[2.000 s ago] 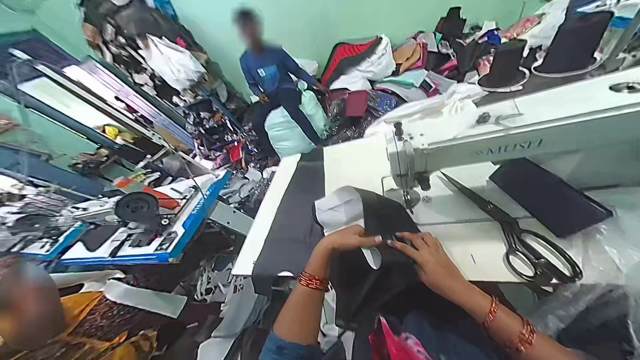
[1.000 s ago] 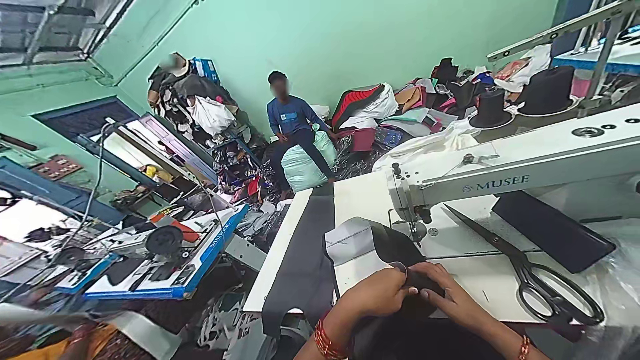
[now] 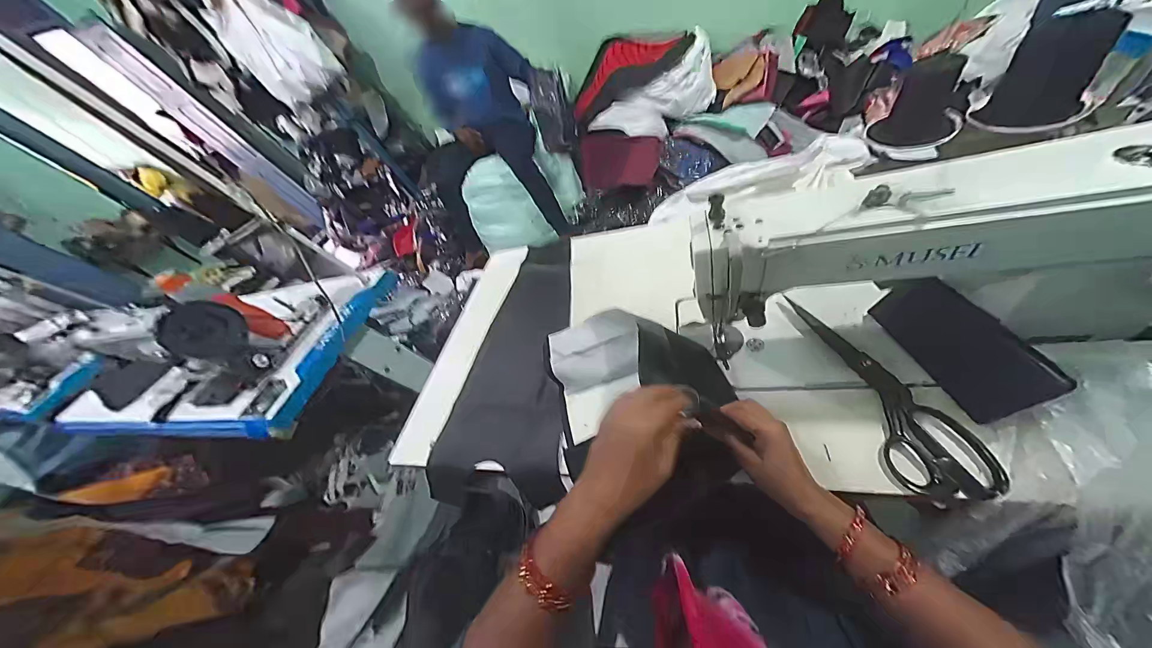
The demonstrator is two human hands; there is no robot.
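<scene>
My left hand (image 3: 641,441) and my right hand (image 3: 765,443) grip the edge of a black fabric piece (image 3: 677,360) between their fingertips, close together. A pale grey-white patch (image 3: 596,353) lies on that fabric, left of my hands. Just beyond them stand the needle and presser foot of a white Musee sewing machine (image 3: 864,247). To the left, a long dark cloth strip (image 3: 508,378) hangs over the table's near edge. Black-handled fabric shears (image 3: 900,405) rest open on the table right of my right hand, beside a folded dark fabric piece (image 3: 972,346). My palms hide part of the fabric.
Clear plastic sheeting (image 3: 1107,459) covers the table's right side. Thread cones (image 3: 918,103) stand behind the machine. A person (image 3: 472,90) is on a pale bundle beyond the table, near heaped fabrics (image 3: 643,90). Another sewing table with a blue edge (image 3: 333,346) stands at the left.
Two seconds ago my hands lay flatter on the black fabric; now their fingertips pinch its edge. The view has swung up and back down.
</scene>
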